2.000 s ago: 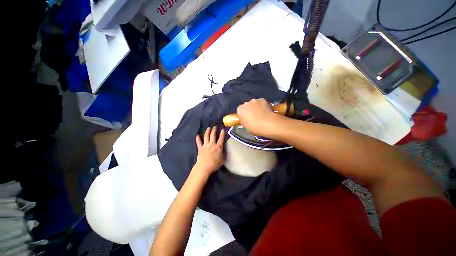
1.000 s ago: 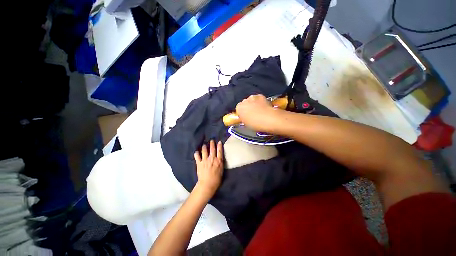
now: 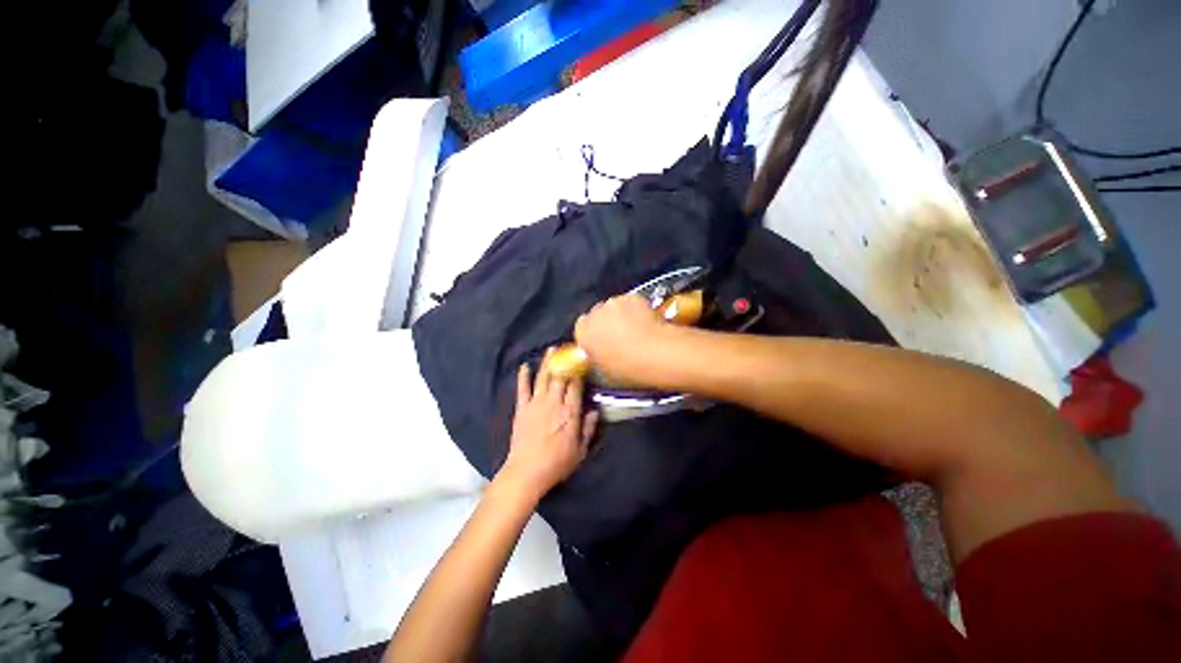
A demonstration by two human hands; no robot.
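Note:
A black garment (image 3: 518, 292) lies draped over the white ironing table (image 3: 505, 201) and the near part of a form. My right hand (image 3: 631, 342) grips the orange-tan handle of the steam iron (image 3: 684, 308). The iron stands on the garment, its soleplate mostly hidden by my hand. My left hand (image 3: 552, 430) lies with fingers apart on the garment, right beside the handle's front end. A thin sliver of the beige pad (image 3: 641, 412) shows below the iron's edge. A thin drawcord (image 3: 589, 162) sticks out from the garment's far edge.
A large white padded form (image 3: 311, 434) extends to the left, with a narrower white board (image 3: 395, 207) behind it. The metal iron rest (image 3: 1036, 214) is at the right, near a scorch stain. Dark hoses (image 3: 803, 110) rise from the iron. A blue bin (image 3: 544, 52) is beyond the table.
The iron and my right hand have moved left and nearer to me, close to my left hand. The iron now covers most of the beige pad. The view has shifted slightly.

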